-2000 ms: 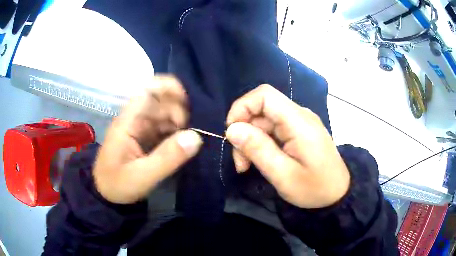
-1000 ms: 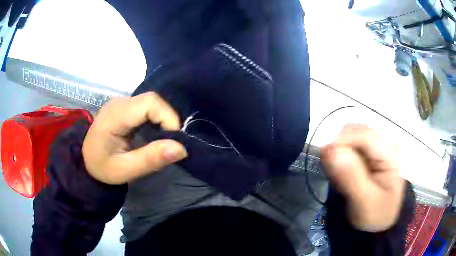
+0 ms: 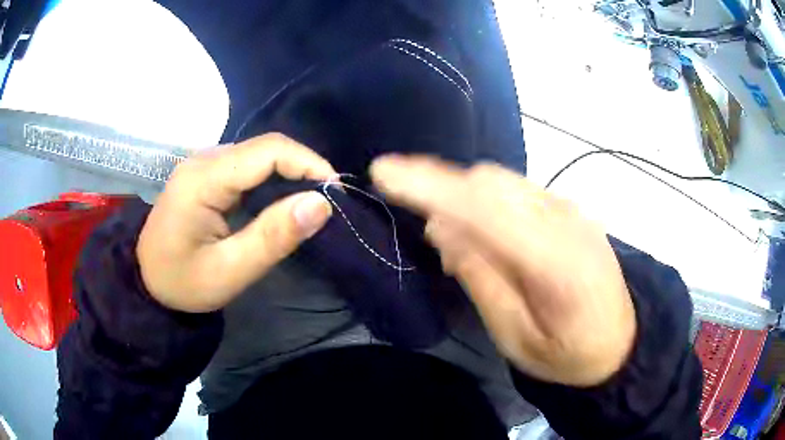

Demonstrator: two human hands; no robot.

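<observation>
A dark navy garment panel (image 3: 370,103) lies over the table and hangs onto the lap. My left hand (image 3: 211,228) pinches a fold of it between thumb and forefinger. A loose white thread (image 3: 394,219) curls right and down from that pinch, beside a white dashed stitch line (image 3: 355,230). My right hand (image 3: 538,271) is blurred just right of the thread, its fingers pointing at the pinch. Whether it holds anything cannot be seen. A double row of pale topstitching (image 3: 435,62) curves across the upper cloth.
The white table (image 3: 594,112) has a ruler (image 3: 103,150) along its front edge. A black cord (image 3: 637,156) and yellow-handled shears (image 3: 710,129) lie right, below machine parts (image 3: 665,69). A red stool (image 3: 30,266) stands left; a red basket (image 3: 732,369) sits lower right.
A thin pale rod seen between both hands two seconds ago is not visible now. My right hand swung out right, then came back beside the left. The cloth has shifted, showing the thread loop.
</observation>
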